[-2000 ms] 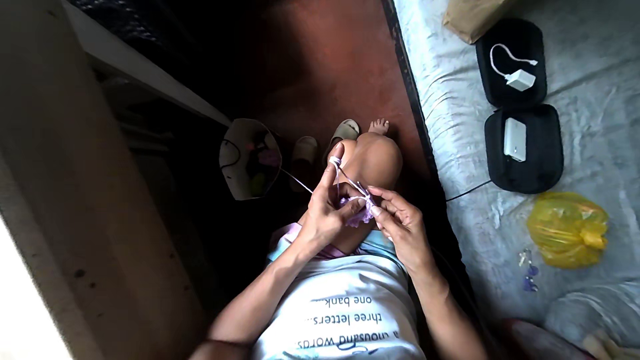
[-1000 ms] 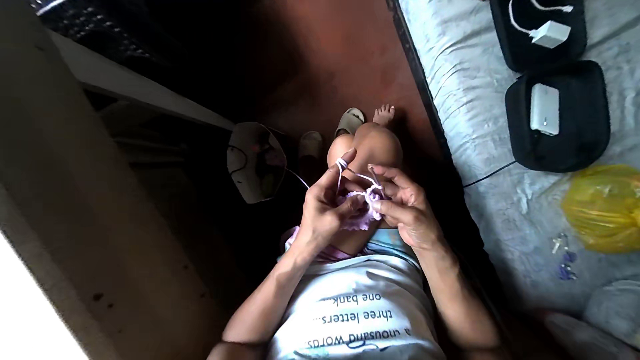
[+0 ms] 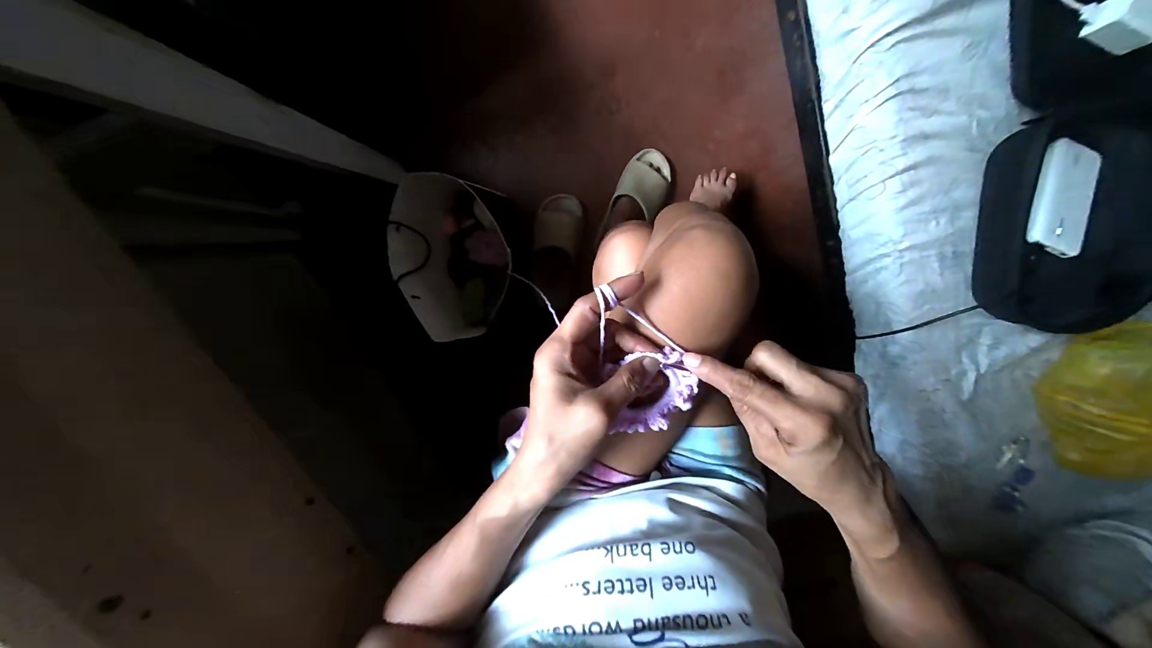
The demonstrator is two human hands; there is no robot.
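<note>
My left hand [image 3: 585, 378] pinches a round lilac crochet piece [image 3: 670, 405] with a ruffled edge, held above my lap. Lilac yarn [image 3: 601, 319] loops around its raised index finger and slants down to the top edge of the piece. At that edge, the fingertips of my right hand [image 3: 792, 414] are closed together and touch the stitches; a hook between them is too small or hidden to make out. A strand of yarn [image 3: 543, 299] runs from behind my left hand to a pale open container [image 3: 441, 315] holding dark and pink things.
On the right, a mattress or pad with a grey sheet [image 3: 909, 225] bears a black case [image 3: 999, 216] with a white device [image 3: 1066, 196], a yellow plastic bag [image 3: 1098, 405] and small trinkets [image 3: 1015, 477]. Slippers [image 3: 643, 184] rest on the reddish floor. A wooden panel [image 3: 135, 405] stands left.
My right hand has opened out somewhat from its curled pose, its fingertips now at the upper right edge of the crochet piece. My left hand keeps its hold. The view has shifted.
</note>
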